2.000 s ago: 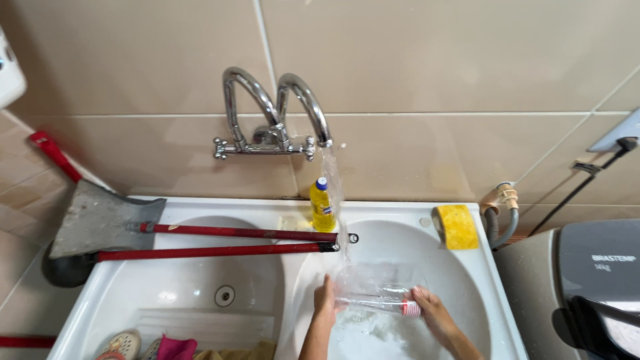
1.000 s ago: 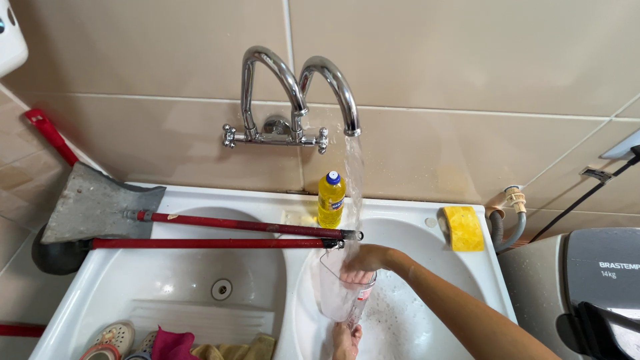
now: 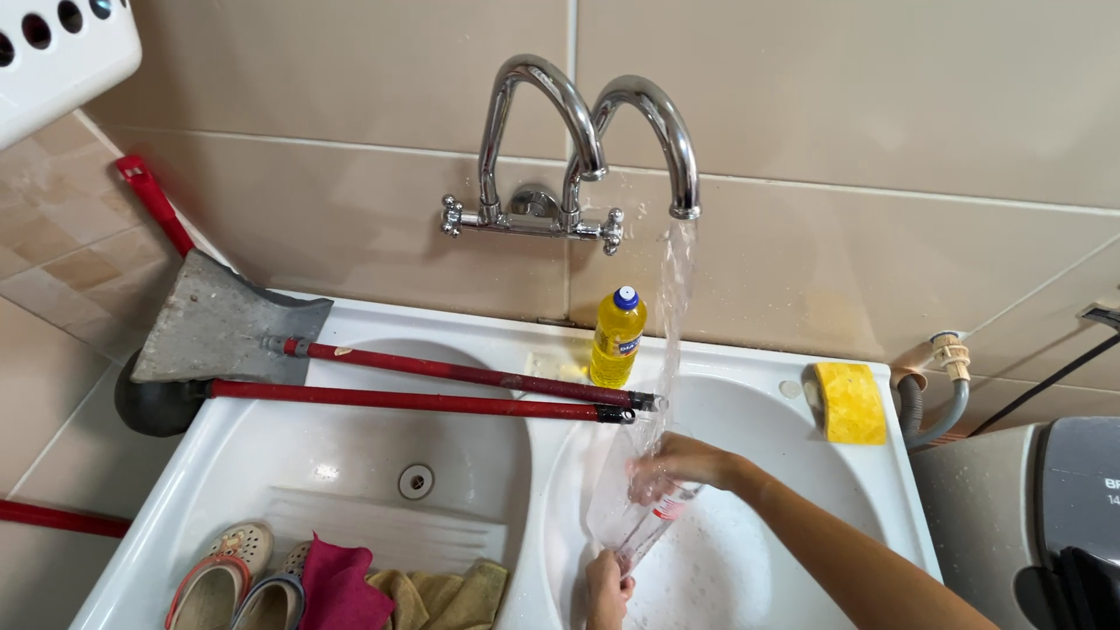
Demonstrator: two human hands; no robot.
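Note:
Water runs from the right spout of the chrome faucet (image 3: 687, 206) onto a clear plastic container (image 3: 647, 525) with a red-and-white label, held over the right sink basin (image 3: 744, 560). My left hand (image 3: 606, 584) grips its lower end. Up in the stream, my right hand (image 3: 669, 468) is at its upper part, blurred and partly behind splashing water; whether its fingers grip the plastic is unclear. A bottle of yellow liquid detergent (image 3: 618, 341) with a blue cap stands upright on the rim behind the basins.
Two red handles (image 3: 420, 402), one joined to a grey dustpan (image 3: 219, 324), lie across the left basin (image 3: 350, 455). That basin holds clogs (image 3: 210, 586), a magenta cloth (image 3: 341, 582) and a tan cloth (image 3: 442, 595). A yellow sponge (image 3: 850, 403) rests on the right rim, beside a grey appliance (image 3: 980, 507).
Two seconds ago both hands held the container lower in the basin, roughly level. It is now tilted under the stream, with my right hand moved up to its upper part.

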